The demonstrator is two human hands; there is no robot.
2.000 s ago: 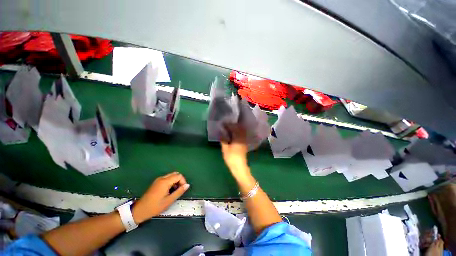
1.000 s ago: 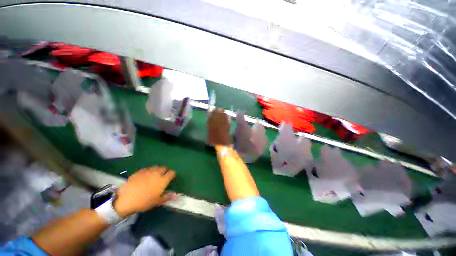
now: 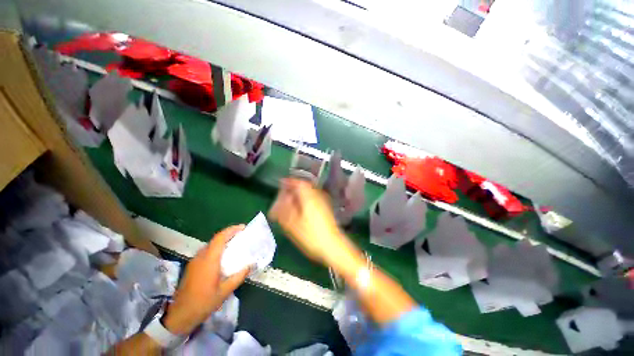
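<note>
My left hand (image 3: 208,274), with a white watch strap, holds a white accessory packet (image 3: 249,245) over the belt's near rail. My right hand (image 3: 302,208) is over the green belt, blurred, just in front of an open white retail box (image 3: 308,165) that it partly hides. I cannot tell whether its fingers hold anything. Other open retail boxes stand in a row, one to the left (image 3: 242,138) and several to the right (image 3: 397,217). A heap of packets (image 3: 90,278) fills the lower left.
A brown bulk carton (image 3: 42,118) rises at the left. The green conveyor belt (image 3: 208,201) has a pale near rail. Red flat pieces (image 3: 427,174) and a white sheet (image 3: 288,119) lie beyond. A grey shelf (image 3: 334,76) overhangs, with clear plastic trays (image 3: 584,76) above.
My left hand, empty before, now holds a white packet. My right hand has drawn back slightly from the box. The view has swung left, bringing the brown carton and packet heap into sight.
</note>
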